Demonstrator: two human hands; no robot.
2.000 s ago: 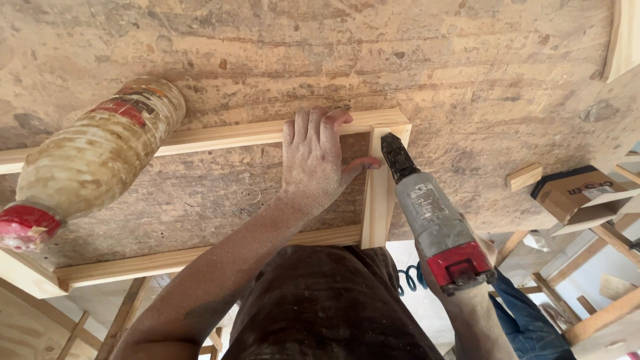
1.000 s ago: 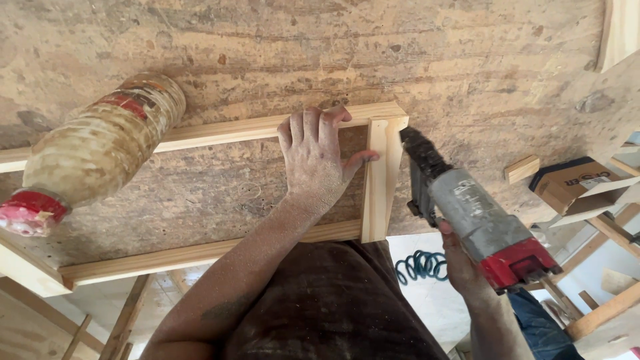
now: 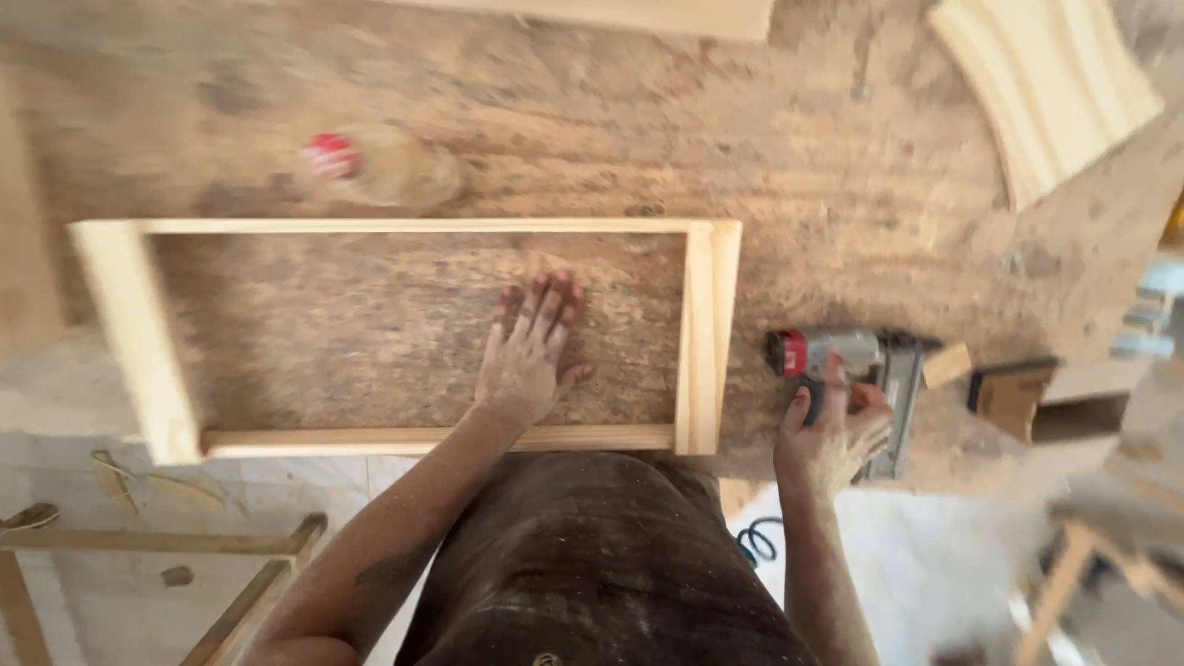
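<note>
A rectangular pine frame [image 3: 709,338] lies on the plywood workbench [image 3: 592,176]. Inside it my left hand [image 3: 527,356] is spread over the bench top, fingers apart, holding nothing; its forearm crosses the near rail. To the right of the frame, my right hand [image 3: 832,425] is at a grey and red pneumatic nailer [image 3: 837,351] lying on its side on the bench. Its fingers are on the handle area; how firmly they close is blurred. Beyond the far rail lies a plastic bottle of pale glue [image 3: 398,166] with a red cap.
A small wood offcut [image 3: 946,365] and an open cardboard box [image 3: 1017,398] lie right of the nailer. A curved pine piece [image 3: 1045,92] is at the far right, a board [image 3: 647,11] along the far side. A blue coiled hose [image 3: 760,541] hangs below the near edge.
My left hand has left the frame's right corner and is now inside the frame. The nailer has moved from that corner to the bench at the right. The view has shifted and widened.
</note>
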